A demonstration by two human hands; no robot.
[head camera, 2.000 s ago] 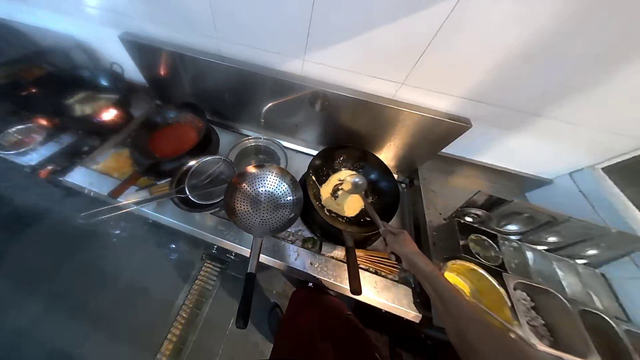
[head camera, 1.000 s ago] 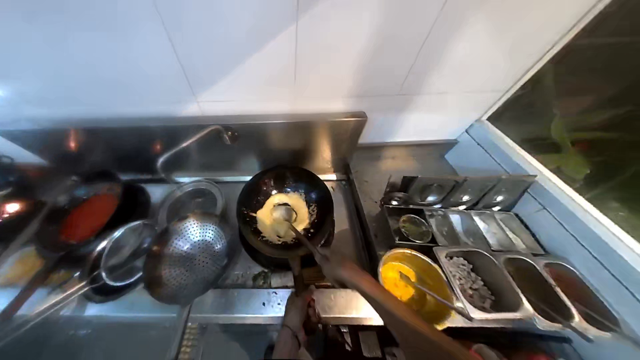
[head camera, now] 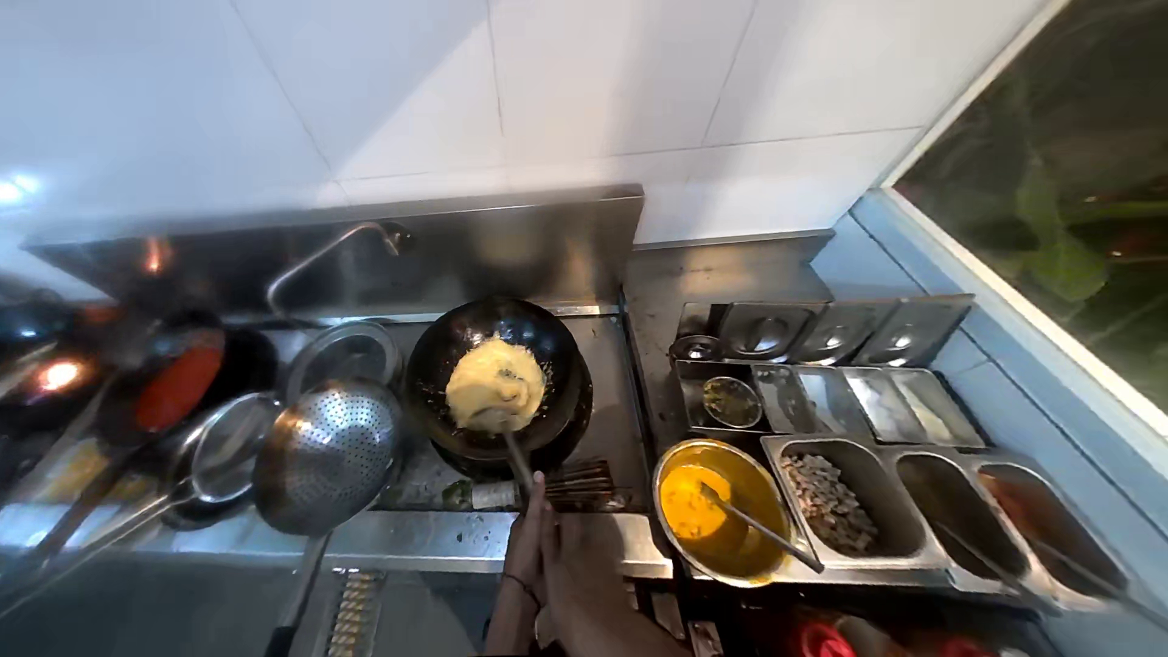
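A black wok [head camera: 429, 365] sits on the burner at centre, holding a pale yellow, thick mixture [head camera: 493, 374]. The bowl of a metal ladle [head camera: 493, 421] rests in the mixture's near side, its handle slanting down to my hands. My left hand [head camera: 522, 552], with a thin band at the wrist, is closed at the wok's handle, which is mostly hidden. Right beside it, touching, my right hand [head camera: 570, 557] is closed around the ladle's handle; its fingers are partly hidden. A small bottle [head camera: 488, 495] lies just left of the hands, near dark thin sticks [head camera: 584, 484].
Left are a perforated skimmer [head camera: 328, 456], a mesh strainer [head camera: 233, 447], a pan of red sauce [head camera: 182, 383] and a flame [head camera: 59, 375]. Right are a bowl of yellow liquid [head camera: 680, 456] with a spoon, a steel container of chopped pieces [head camera: 899, 511] and lidded bins [head camera: 766, 333]. A metal tap [head camera: 319, 260] stands behind.
My left hand, not seen two seconds ago, has come to the wok's handle. The ladle has moved toward the wok's near side, and the mixture has spread. The view has swung right.
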